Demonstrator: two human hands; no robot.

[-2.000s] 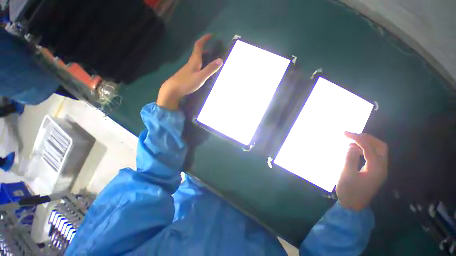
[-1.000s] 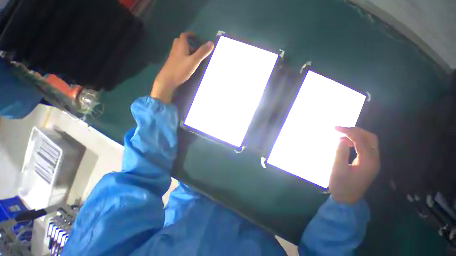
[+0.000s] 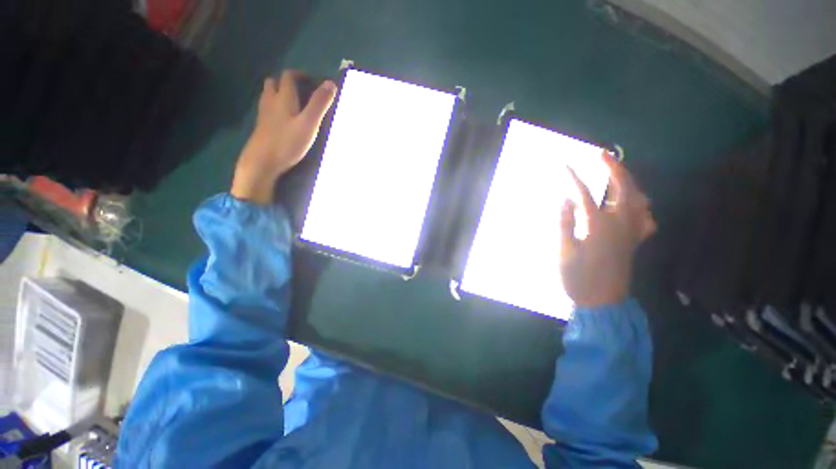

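Two tablets with glaring white screens lie side by side on a black carrier (image 3: 449,192), with small pale bits at their corners. My left hand (image 3: 282,133) rests at the left edge of the left tablet (image 3: 378,169), thumb on the edge; whether it grips the carrier is hidden. My right hand (image 3: 605,229) is over the lower right part of the right tablet (image 3: 518,220), fingers spread, one finger near its upper right corner. It holds nothing.
The carrier lies on a green mat (image 3: 385,321). A black stack (image 3: 82,101) stands at the left, near red-orange material (image 3: 64,195) and clear plastic (image 3: 112,215). Another black stack (image 3: 761,211) with pale corners stands at the right. A pale tote (image 3: 64,348) is below the bench at the left.
The view has shifted, so the tablets appear further left and more of the right stack shows. My right hand has moved up the right tablet and its fingers have spread. My left hand stays at the edge.
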